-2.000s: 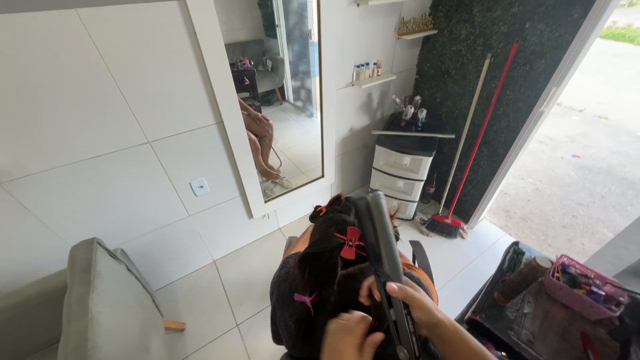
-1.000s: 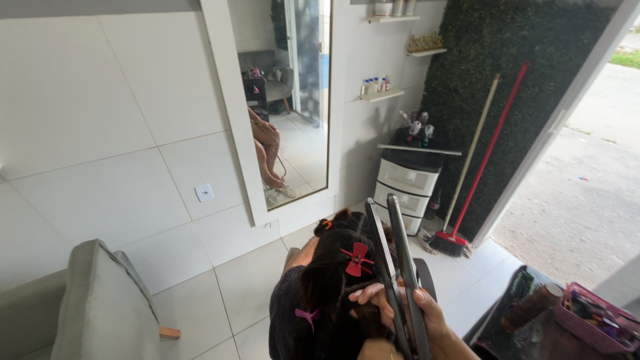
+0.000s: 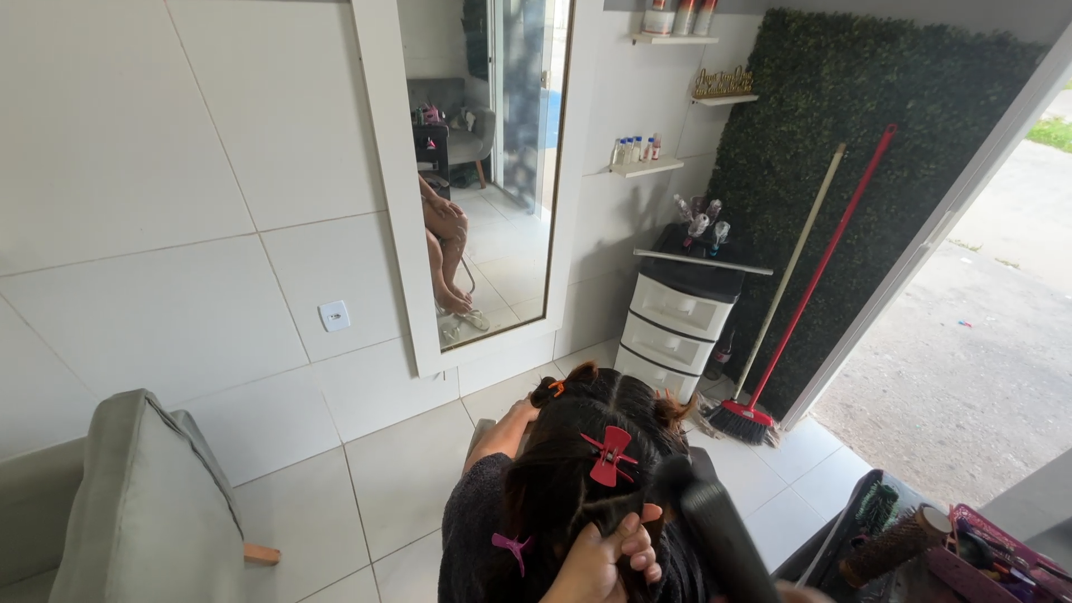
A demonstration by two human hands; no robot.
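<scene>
A seated person's dark hair [image 3: 578, 435] is parted into sections, held by a red butterfly clip [image 3: 611, 456], a magenta clip [image 3: 512, 548] and an orange clip [image 3: 556, 387]. My left hand [image 3: 607, 557] has its fingers closed around a lock of hair at the back of the head, with a small orange-brown piece between the fingers. On its right, a dark hair straightener [image 3: 724, 536], blurred, points up toward the head. Its lower end is in my right hand [image 3: 796, 593], which shows only in part at the bottom edge.
At the lower right, a black tray [image 3: 825, 536] holds a round brush [image 3: 896, 544] and a pink basket [image 3: 976, 578]. A grey armchair [image 3: 142, 502] stands left. Beyond the person are a wall mirror [image 3: 502, 251], a drawer unit [image 3: 674, 314] and a red broom [image 3: 816, 285] beside the doorway.
The straightener, upright with its plates apart a second ago, is now lower and tilted, right of the head. My right hand has moved down toward the bottom edge. My left hand shows more fully.
</scene>
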